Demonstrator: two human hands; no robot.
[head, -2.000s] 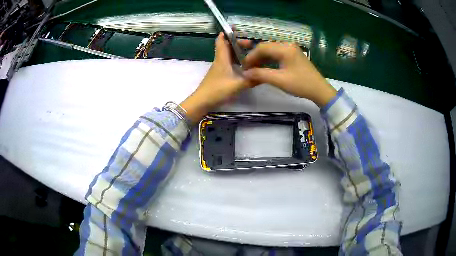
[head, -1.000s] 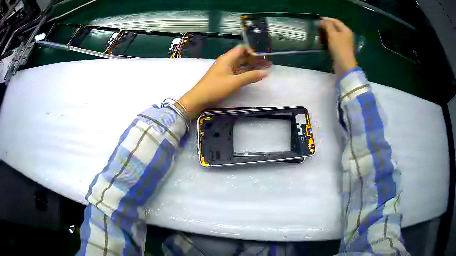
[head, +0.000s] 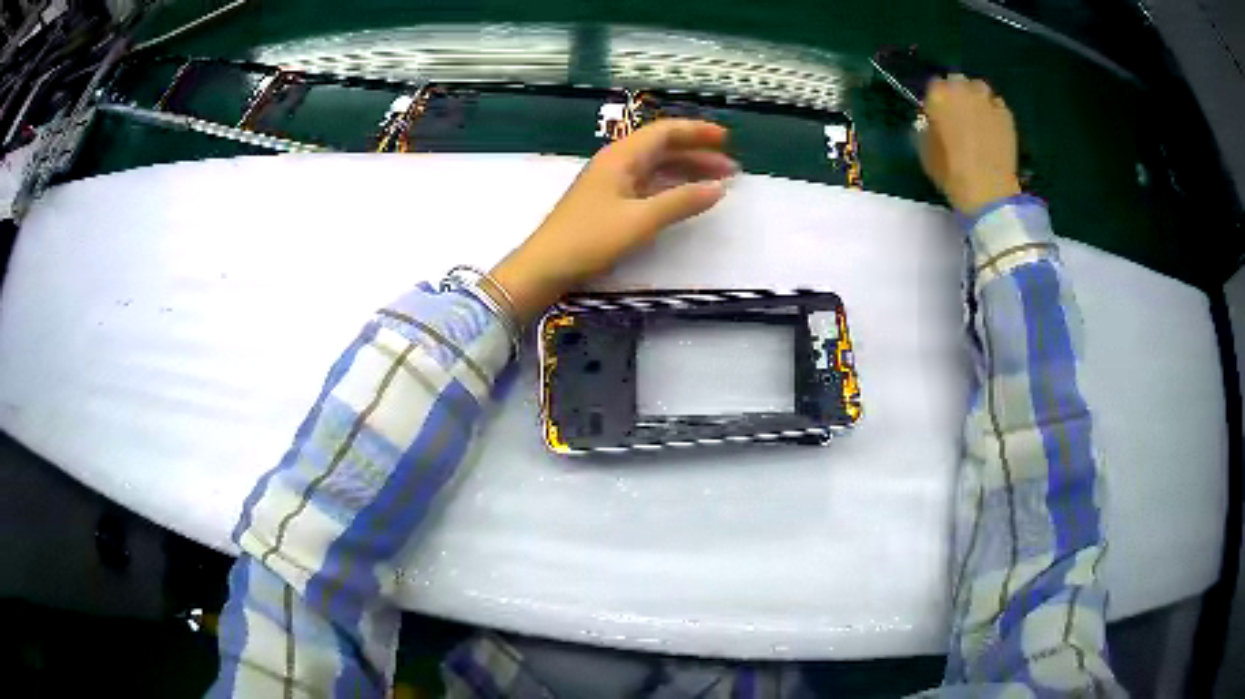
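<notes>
Stacked phone middle frames (head: 594, 382) lie on the white surface in front of me, overlapping, with orange-gold patches at both ends and a big rectangular opening. My left hand (head: 614, 205) is above the surface's far edge, empty, with thumb and fingers apart. My right hand (head: 972, 144) is over the green belt at the right. Its fingertips are at the near end of a dark frame (head: 904, 75), which shows as a thin slanted edge. The hand partly hides this frame, and I cannot tell whether the fingers grip it.
Several middle frames (head: 512, 120) lie in a row on the green belt (head: 765, 34), beyond the white surface (head: 273, 314). A long silver guide rail (head: 205, 127) runs along the belt's near edge at the left. Dark and metallic clutter is at the far left.
The frame that was in my hands has been let go and a frame now lies in the belt row there. My right hand has moved right to another dark frame. The stack has stayed in place.
</notes>
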